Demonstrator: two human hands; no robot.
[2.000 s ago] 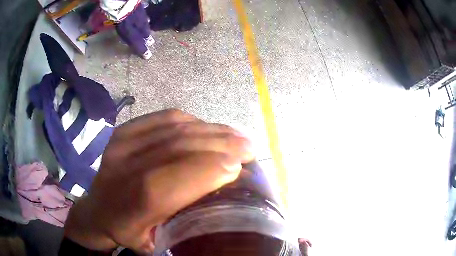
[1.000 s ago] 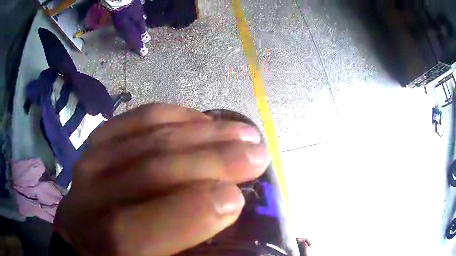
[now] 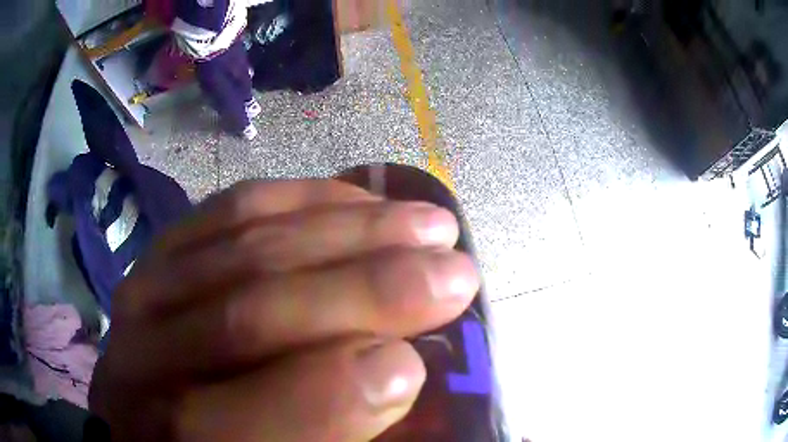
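My left hand (image 3: 268,302) comes in from the lower left, large and close to the camera, somewhat blurred. Its fingers are wrapped around a clear drink bottle (image 3: 436,406) with dark red-brown contents. The bottle's rounded end shows above my fingers, and a purple mark shows on its right side. The bottle is held up close and tilted towards me. Its mouth is out of the picture below, and the hand covers much of its body. My right hand is not in view.
Speckled floor with a yellow line (image 3: 415,86) lies beyond; its right part is glaring white. A person (image 3: 216,52) stands at upper left near a dark box-like thing (image 3: 298,47). Dark blue cloth (image 3: 151,194) and pink cloth (image 3: 60,345) are at left. A blurred dark shape is at upper right.
The bottle has tilted up from two seconds ago, its mouth passing out of the picture below and its far end rising into view. My left hand stays wrapped around it. The background has shifted slightly down.
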